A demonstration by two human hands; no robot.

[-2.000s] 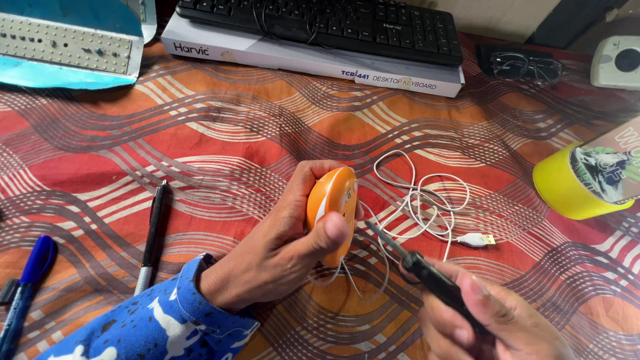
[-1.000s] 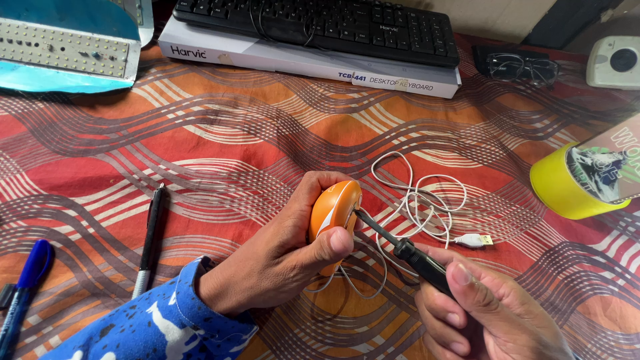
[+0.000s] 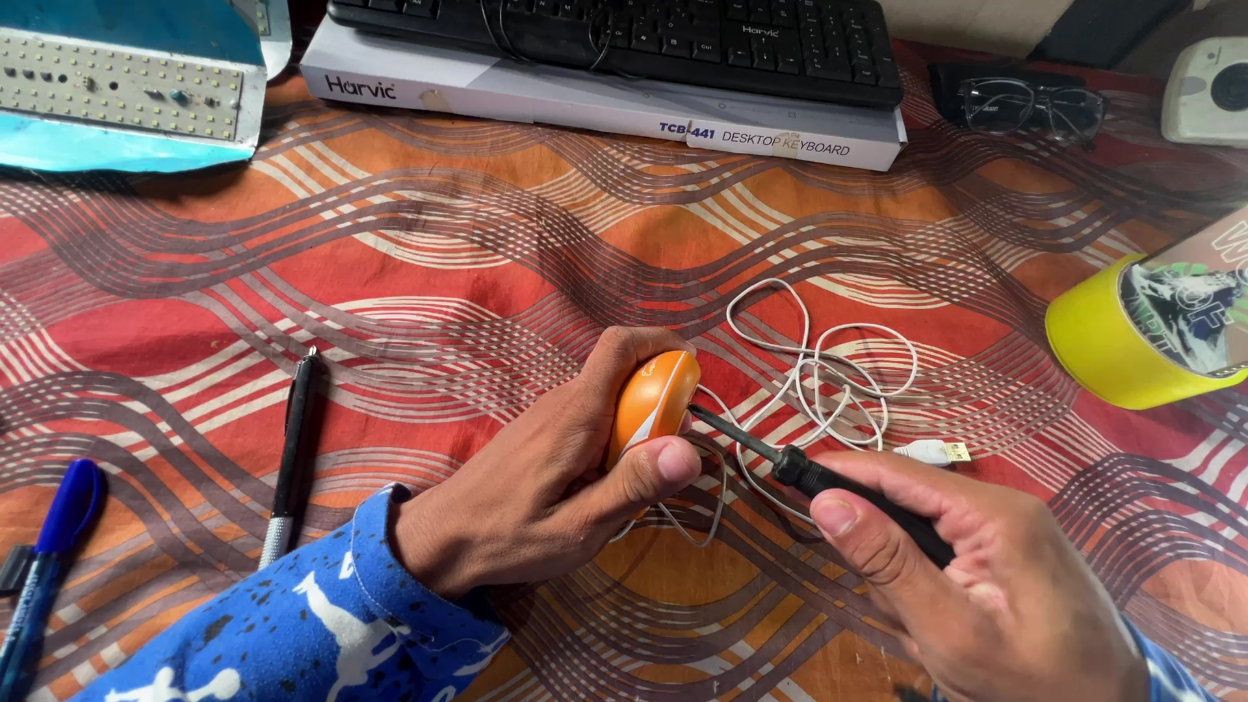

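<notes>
An orange computer mouse [image 3: 655, 402] with a white stripe is gripped in my left hand [image 3: 546, 478], tilted so its underside faces right. My right hand [image 3: 960, 575] holds a screwdriver [image 3: 868, 502] by its black handle. The metal shaft points up and left, and its tip meets the underside edge of the mouse; the exact contact spot is hidden from this side. A thin white cable [image 3: 814, 361] lies in loose loops behind and right of the mouse, ending in a USB plug [image 3: 931, 451] above my right hand.
A black keyboard [image 3: 682, 44] rests on a white keyboard box [image 3: 585, 107] at the back. Eyeglasses [image 3: 1033, 105] and a white device [image 3: 1209, 93] are back right, a yellow container [image 3: 1111, 331] at right. Left are a black pen [image 3: 297, 439], a blue pen [image 3: 54, 556] and an LED board [image 3: 117, 83].
Two seconds ago the screwdriver's tip was apart from the mouse; it now meets the underside. The mouse has been turned slightly in my left hand, so its underside shows less.
</notes>
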